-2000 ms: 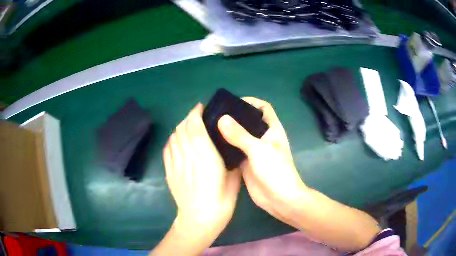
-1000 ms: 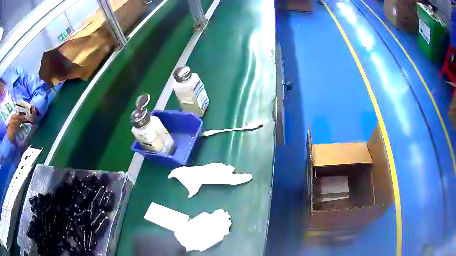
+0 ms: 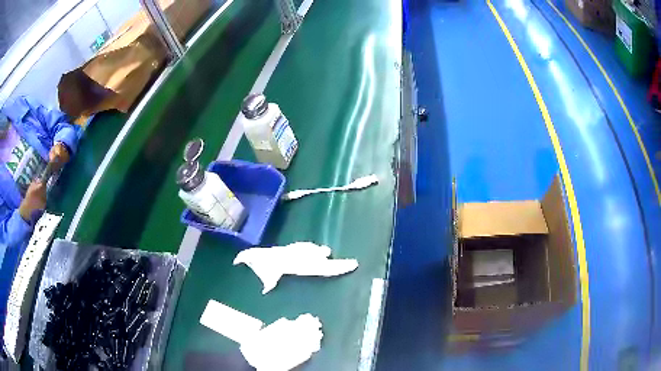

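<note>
Neither of my hands is in the picture. Nearest in front of me on the green bench lie a crumpled white cloth and a white strip that touches it. A second, limp white cloth or glove lies beyond them. A blue bin holds a whitish bottle with its metallic cap flipped up. Another labelled bottle stands just behind the bin. A thin white stick or swab lies to the bin's right. A dark patch, cut off by the bottom edge, shows left of the crumpled cloth.
A grey tray of shiny black parts stands at lower left. A person in blue is at far left, near a brown paper-like bag or carton. An open brown carton stands on the blue floor at right. A white edge shows at the bench's front.
Two seconds ago both hands held a black stack; hands and stack are now out of view. The view has swung right. Since one second ago, a white edge has appeared at the bench's front.
</note>
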